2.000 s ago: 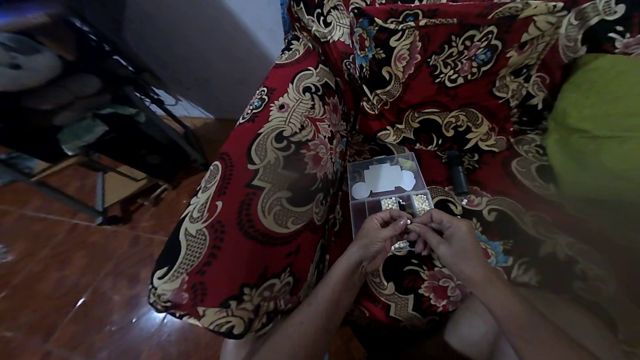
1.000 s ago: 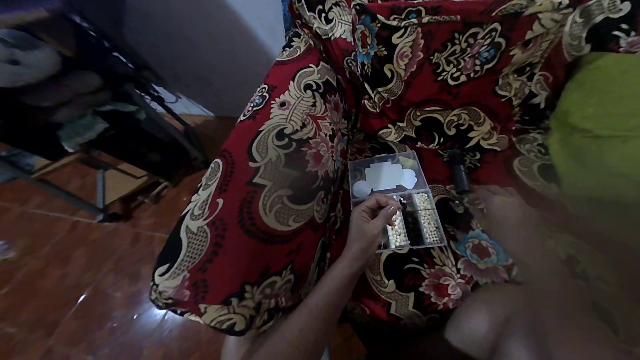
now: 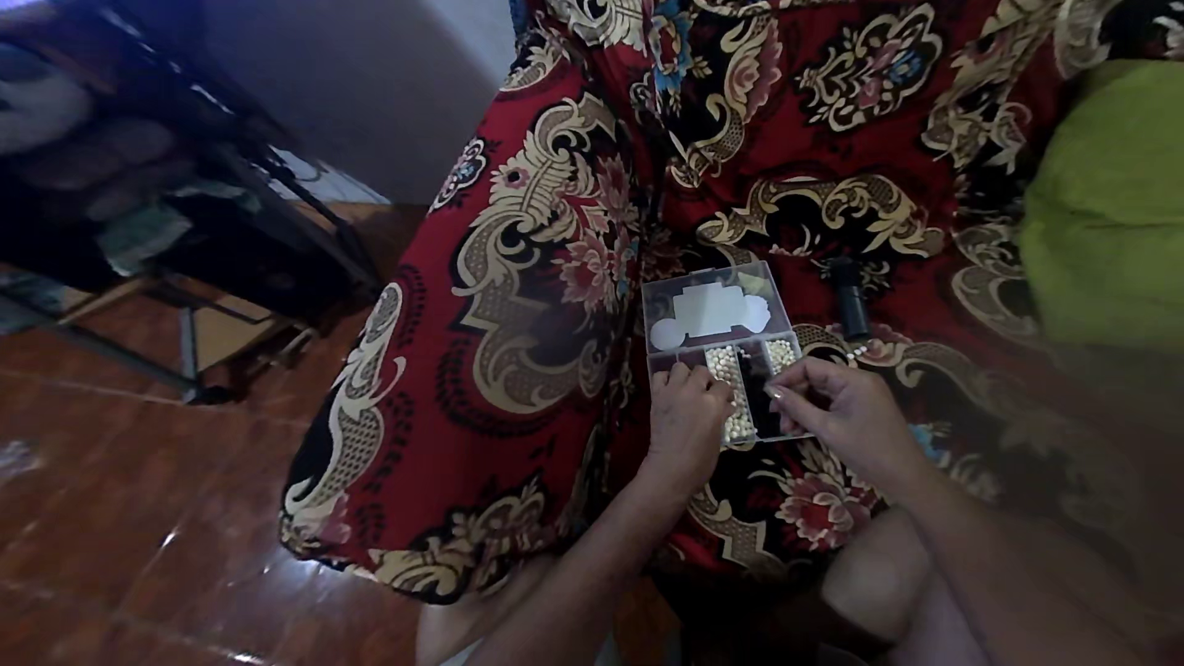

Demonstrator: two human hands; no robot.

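A clear plastic compartment box (image 3: 659, 288) lies on the patterned sofa seat, with white paper cut-outs (image 3: 710, 308) in its far part. Cream beads (image 3: 739, 424) fill one narrow compartment, and more pale beads (image 3: 782, 352) lie in another to its right, with a dark strip between them. My left hand (image 3: 686, 414) rests over the box's near left part, fingers bent down at the bead compartment; its fingertips are hidden. My right hand (image 3: 832, 404) is over the near right corner, thumb and forefinger pinched together; whether something tiny is between them is unclear.
A black cylindrical item (image 3: 852, 302) lies right of the box, with small white bits (image 3: 858, 351) near its end. A green cushion (image 3: 1110, 203) sits at the right. The sofa arm (image 3: 527, 277) rises left of the box. A dark metal-framed rack (image 3: 190, 347) stands on the tiled floor.
My right hand has come back from beside the black item to the box's near right corner. My left hand has lowered onto the box's left part. Two seconds ago both hands met above the box.
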